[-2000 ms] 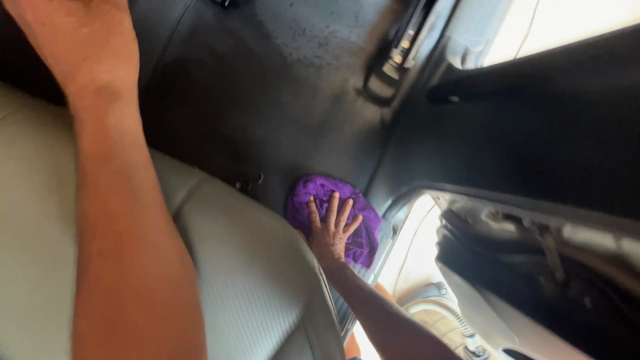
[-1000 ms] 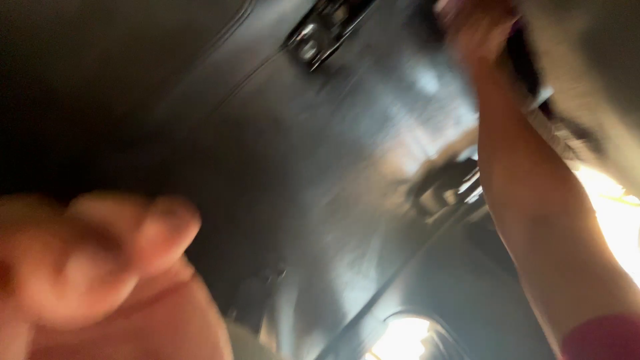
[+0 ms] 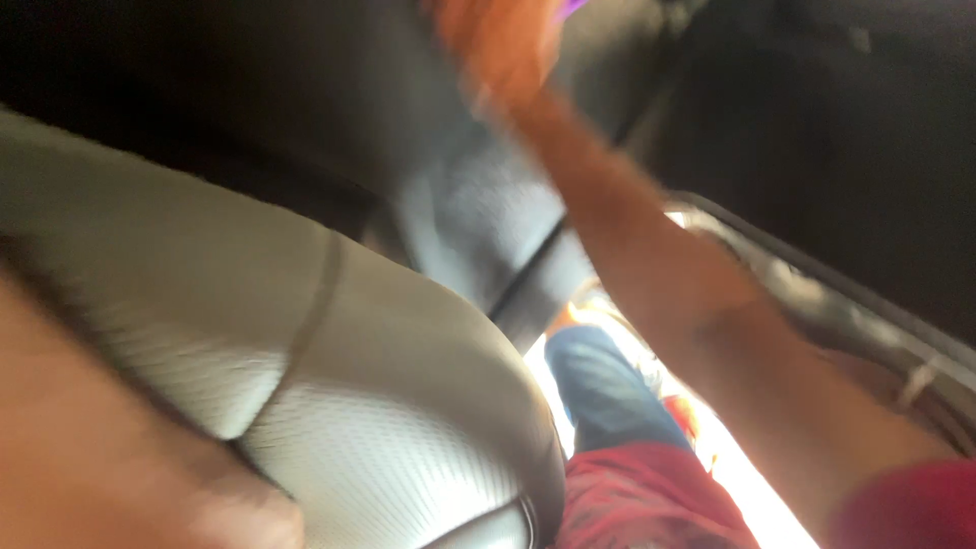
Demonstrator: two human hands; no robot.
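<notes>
My right hand (image 3: 507, 46) is blurred at the top edge of the head view, its arm reaching up from the lower right. A sliver of purple cloth (image 3: 570, 8) shows against its far side; the fingertips and most of the cloth are out of frame. At the lower left, very close to the camera, my left hand (image 3: 175, 465) is a blurred shape over the light grey vehicle seat (image 3: 404, 320). Its fingers cannot be made out, nor whether it touches the seat.
Dark interior trim (image 3: 823, 130) lies at the upper right, above a metal-edged door opening (image 3: 808, 290) with bright light. My leg in blue jeans (image 3: 610, 389) and my red shirt (image 3: 648, 496) fill the gap beside the seat's rounded edge.
Two seconds ago my right hand lay spread on the purple cloth beside the seat; now hand and cloth are at the top edge. The view has swung strongly.
</notes>
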